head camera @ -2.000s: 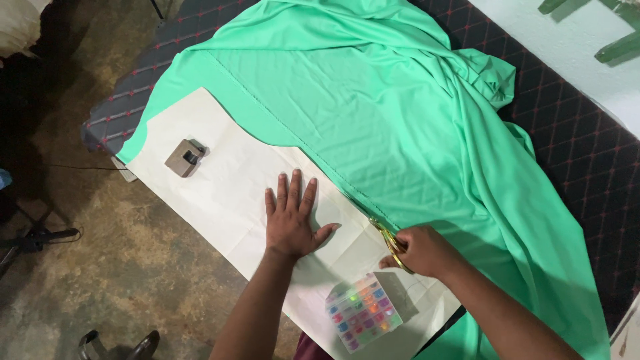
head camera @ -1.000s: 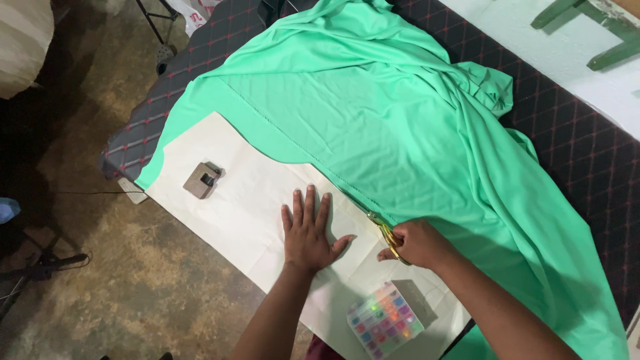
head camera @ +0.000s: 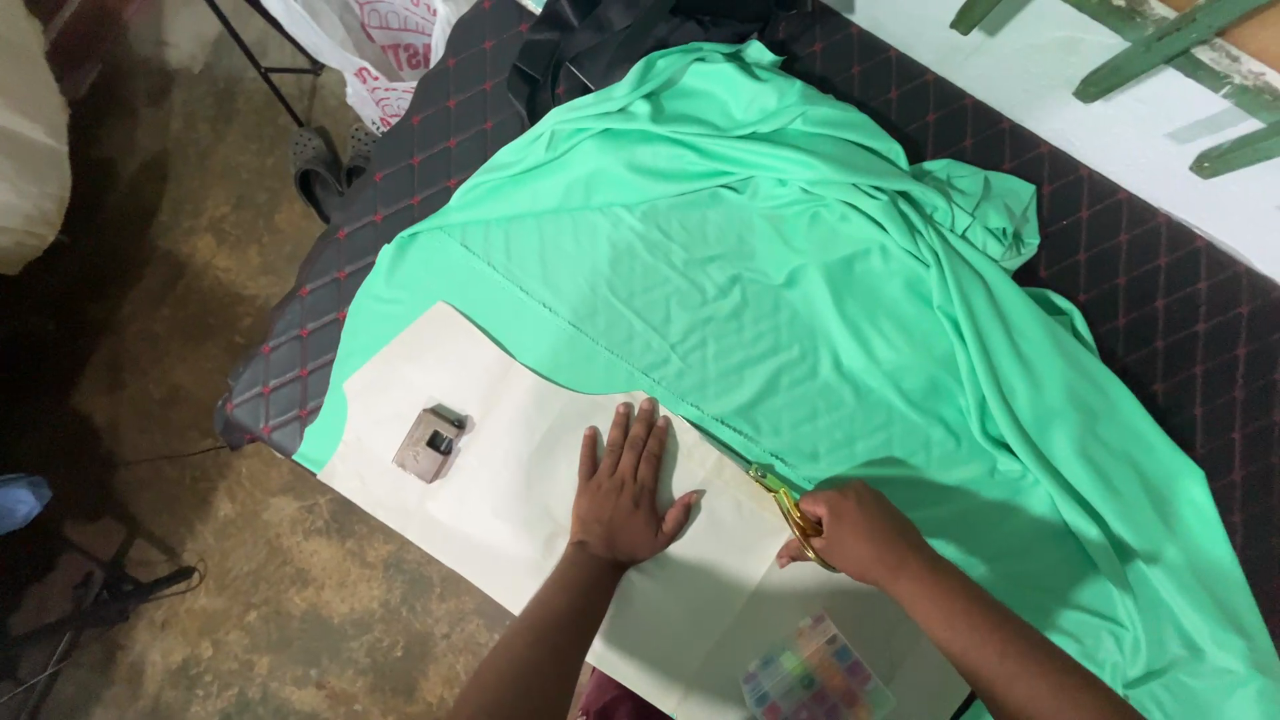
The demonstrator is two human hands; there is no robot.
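Observation:
A white paper pattern (head camera: 500,440) lies on mint-green fabric (head camera: 780,300). My left hand (head camera: 625,490) presses flat on the paper beside its curved edge, fingers slightly apart, holding nothing. My right hand (head camera: 860,530) grips gold-handled scissors (head camera: 795,515), whose blades sit at the paper's long edge, partly hidden in the green fabric. A grey metal block with a dark opening (head camera: 430,443) rests on the paper's upper left part. Near the bottom edge of the view, a clear compartment box with colourful contents (head camera: 815,675) stands on the paper.
Under the fabric is a black quilted surface with red stitching (head camera: 1120,230). Black cloth (head camera: 600,45) lies at its top. Green slatted wood (head camera: 1150,60) is at the upper right. On the floor are grey clogs (head camera: 320,170), near a white plastic bag (head camera: 375,50), and a black metal stand (head camera: 100,600).
The view has shifted, bringing the clogs and more of the bag into sight. My left hand remains flat on the paper, and my right hand still holds the scissors at its edge.

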